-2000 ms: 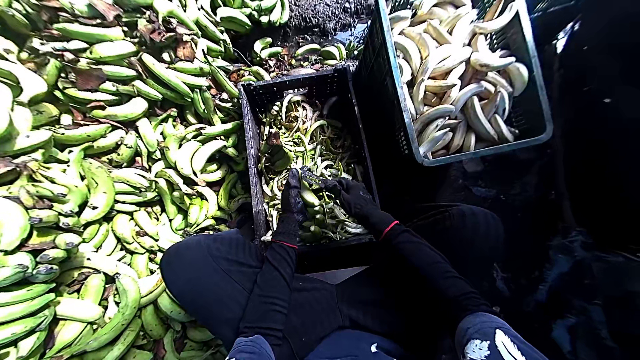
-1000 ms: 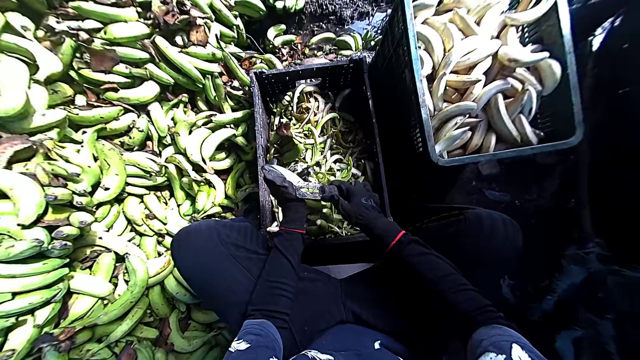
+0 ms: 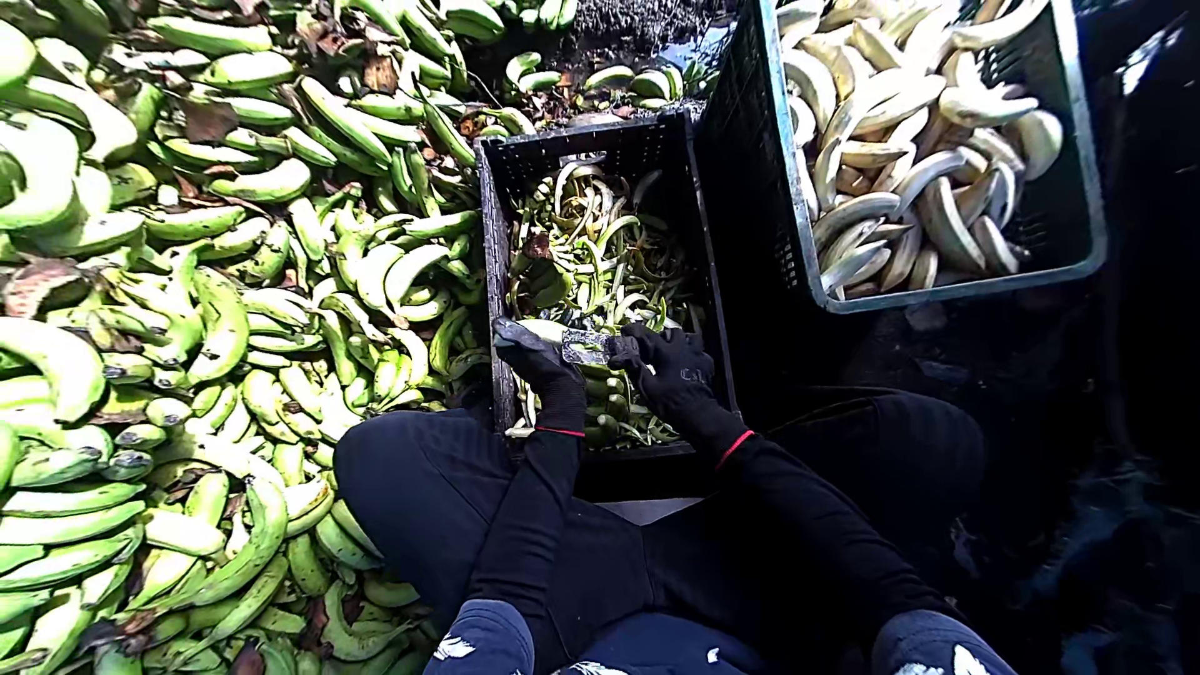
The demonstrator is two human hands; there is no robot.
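Both hands wear black gloves with red cuff edges and are over a black plastic crate standing before my knees. My left hand grips a plantain, whose pale side shows above the fingers. My right hand is closed on the dark handle of a flat peeling tool, its metal part lying against the plantain. Below the hands, green and pale plantain peels fill the crate, with several green plantains near its front end. The fingers partly hide the plantain.
A heap of unpeeled green plantains covers the ground at the left, with dry brown leaves among them. A larger green plastic crate at the upper right holds many peeled plantains. My bent knees flank the near end of the black crate.
Two seconds ago both hands were lower over the peels; one second ago a plantain showed across my left hand. Now the plantain lies further behind the tool, and the view has shifted slightly.
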